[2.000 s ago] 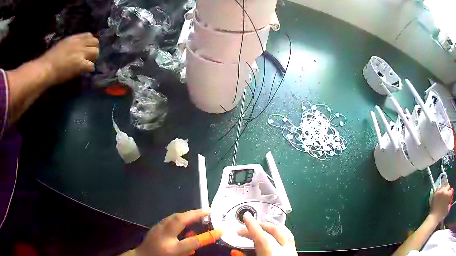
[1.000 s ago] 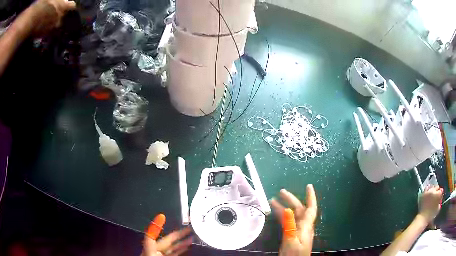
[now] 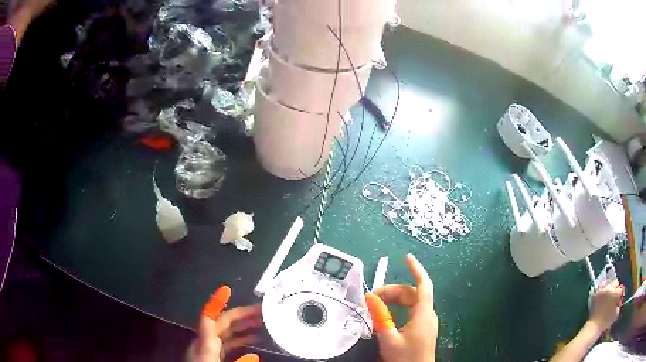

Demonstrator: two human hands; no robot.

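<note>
A white camera housing [image 3: 292,329] lies tilted and turned in front of me, its round hole facing up and its dark window [image 3: 332,266] at the far end. Its left antenna [image 3: 280,256] slants up to the right; the right antenna [image 3: 380,274] is partly hidden. A thin dark wire crosses the shell. My left hand [image 3: 221,327] is at the left edge, orange-cotted digit raised, other fingertips against or behind the shell; grip unclear. My right hand [image 3: 407,322] holds the right side, an orange cot against it. A striped cord [image 3: 324,205] runs behind the housing.
A housing stack [image 3: 294,138] with loose black wires stands behind. Left are a glue bottle [image 3: 170,219], tissue [image 3: 239,230] and clear plastic [image 3: 200,170]. White rings [image 3: 428,212] lie mid-table. More housings [image 3: 538,247] and another person's hand [image 3: 605,302] are right; another hand shows upper left.
Two seconds ago my right fingers were at the round hole; one second ago both hands were spread beside the housing. Now my right hand is on its side, and the housing is turned and tilted.
</note>
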